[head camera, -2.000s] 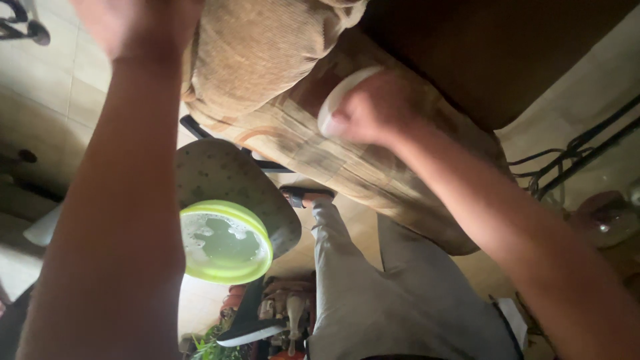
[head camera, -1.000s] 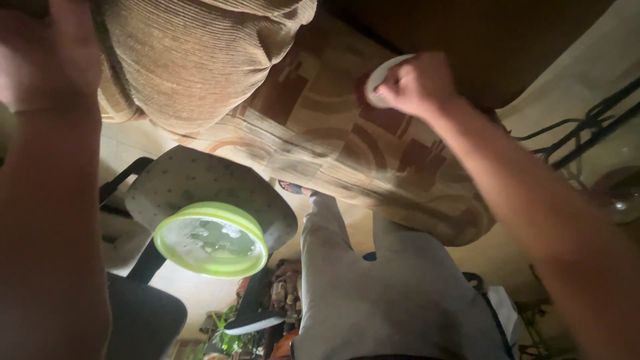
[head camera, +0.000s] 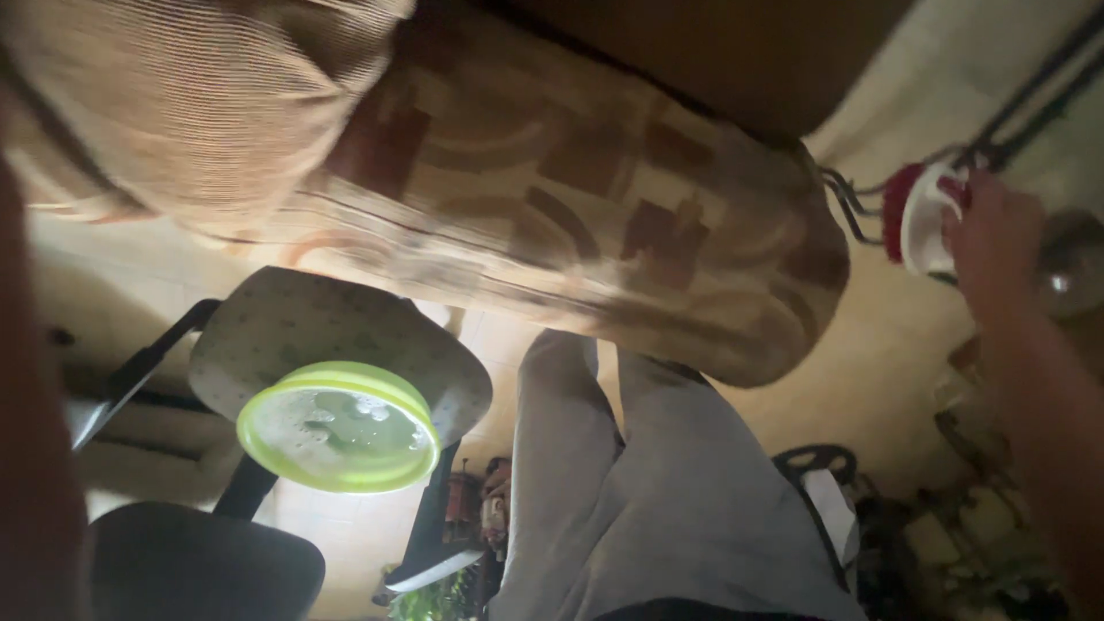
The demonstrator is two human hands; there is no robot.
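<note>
My right hand [head camera: 1000, 224] grips a scrub brush [head camera: 927, 216] with a white body and red bristles, held out past the rounded end of a patterned sofa seat cushion [head camera: 604, 207]. Of my left side only a blurred forearm [head camera: 34, 388] shows at the left edge; the hand itself is out of the picture. A lime-green basin [head camera: 259, 448] of soapy water stands on a speckled chair seat [head camera: 328, 319] in front of the sofa. A ribbed tan cushion [head camera: 198, 103] lies at the upper left.
Dark metal bars [head camera: 1044, 86] stand right of the sofa, near my right hand. A dark chair backrest [head camera: 207, 561] is at the lower left. My legs in grey trousers [head camera: 647, 492] are below the cushion, and a green plant [head camera: 440, 595] is at the bottom.
My right hand has moved from over the patterned cushion to beyond its right end, with the brush still in it. My left hand has left the view.
</note>
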